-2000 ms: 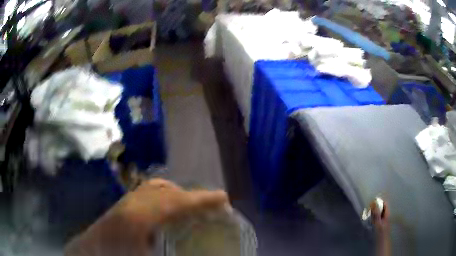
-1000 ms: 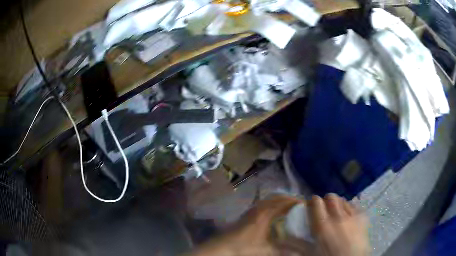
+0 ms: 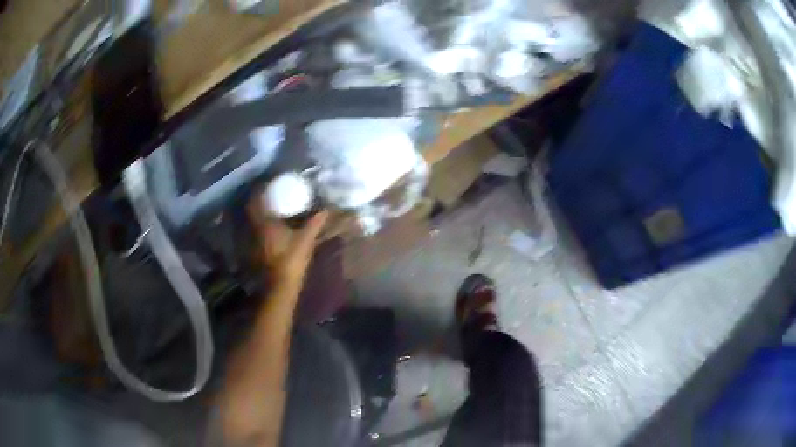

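My left hand reaches forward from the lower left, blurred, and is closed around a flask. The flask's round, bright white top faces up between thumb and fingers; its body is mostly hidden. The hand is at the near edge of the cluttered lower shelf of the bench, left of a white fabric or paper piece. Whether the flask rests on the shelf, I cannot tell. My right hand is not in view.
A black phone with a looping white cable is at the left. A blue crate with white fabric stands right. The cardboard-lined bench edge runs along the top. A shod foot is on the grey floor.
The hands were together around the flask low in the picture. Now my left hand has carried it forward and left to the shelf, and my right hand has left the view.
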